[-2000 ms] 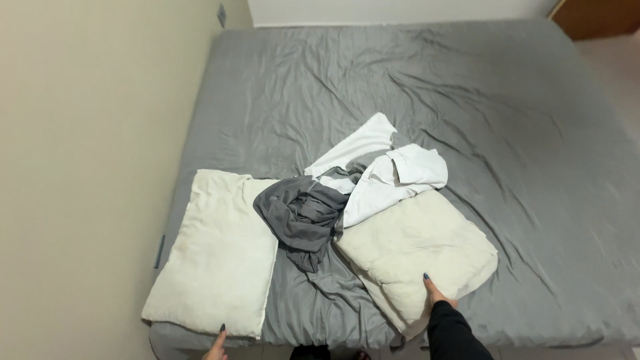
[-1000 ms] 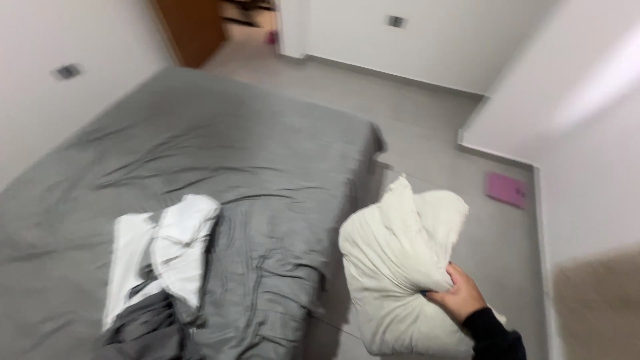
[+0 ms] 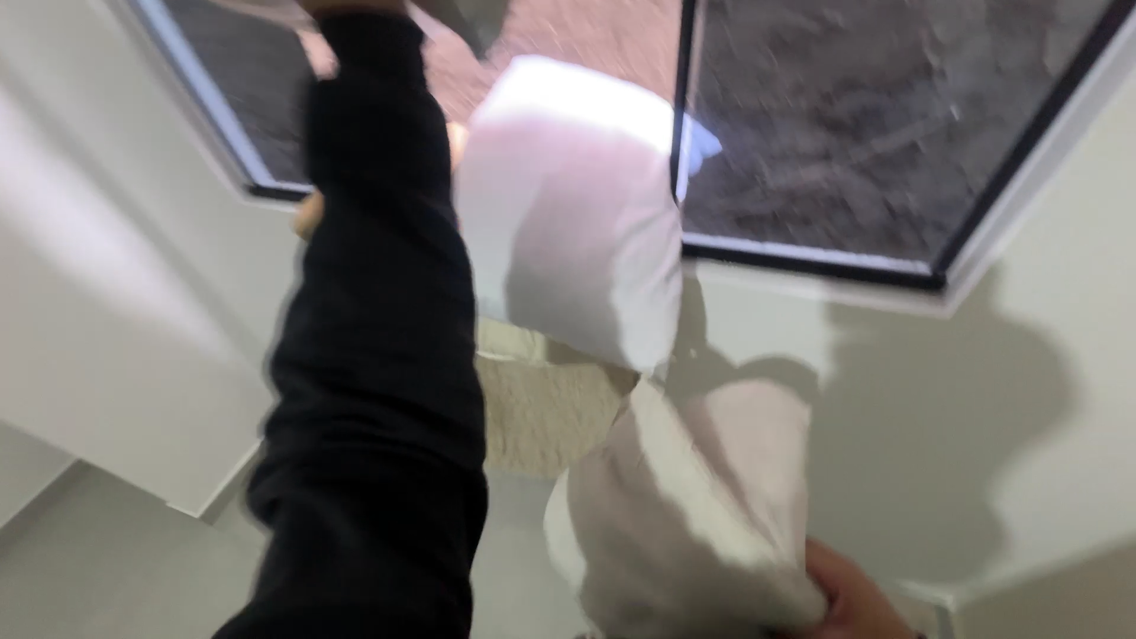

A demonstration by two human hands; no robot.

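My right hand (image 3: 852, 590) grips a folded off-white pillow (image 3: 692, 524) at the lower right, partly in shadow. My left arm, in a black sleeve, stretches up from the bottom edge; only a sliver of my left hand (image 3: 355, 5) shows at the top edge, and its fingers are out of frame. Right of that sleeve a second white pillow (image 3: 577, 213) stands in front of the window, brightly lit along its top. What supports it is unclear.
A black-framed window (image 3: 808, 262) spans the top, with reflections in its glass. A beige rough-textured thing (image 3: 550, 413) lies below the white pillow. Pale walls (image 3: 923, 426) stand at both sides, and grey floor (image 3: 133, 550) shows at lower left.
The view has swung from the bed to the window. The pillow in my right hand was over the floor beside the bed one second ago. My left arm has come into view, stretched upward.
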